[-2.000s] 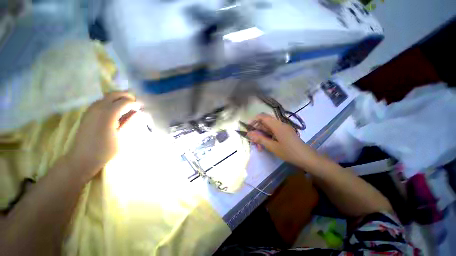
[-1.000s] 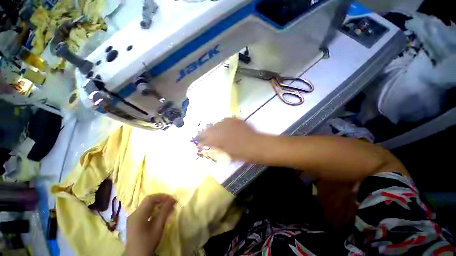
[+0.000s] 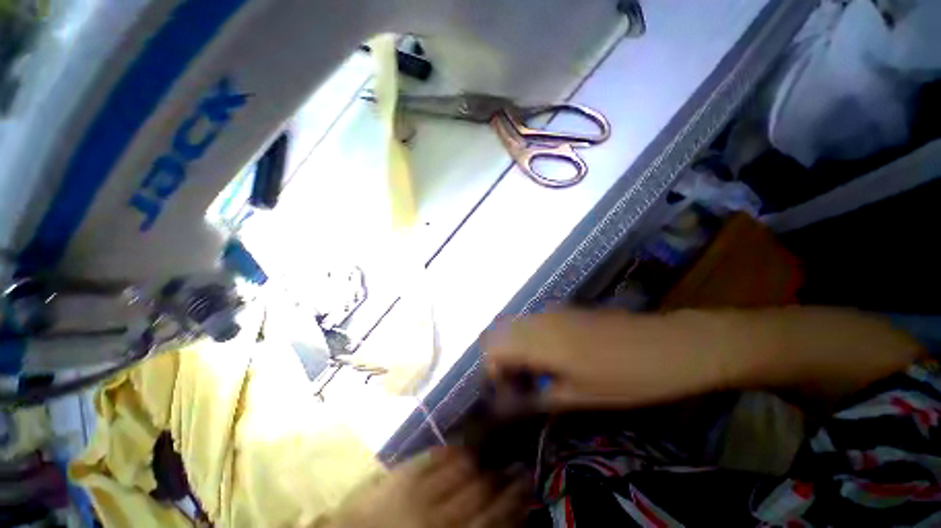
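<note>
Yellow fabric (image 3: 227, 443) lies gathered at the lower left, washed out by the lamp near the needle area. A pale-yellow strip (image 3: 399, 165) crosses the bed from behind the arm. The shiny binder attachment (image 3: 338, 345) sits on the bed, partly lost in glare. My right hand (image 3: 526, 361) is at the table's front edge, fingers closed around a small dark thing with a blue spot, apparently thread snips. My left hand (image 3: 433, 490) is blurred at the bottom, just below my right; its fingertips are lost in shadow. A fine thread (image 3: 428, 413) hangs over the edge between fabric and hands.
Large shears with bronze handles (image 3: 516, 134) lie on the bed, blades towards the strip. The JACK machine head (image 3: 155, 134) fills the upper left. A dark slim object (image 3: 270, 170) lies behind the needle area. The ruler-marked edge (image 3: 619, 201) runs diagonally; white bagged material (image 3: 841, 88) is beyond.
My right hand has moved from the binder area to the front edge. My left hand has left the fabric and come right, close to it. The view has moved closer to the bed.
</note>
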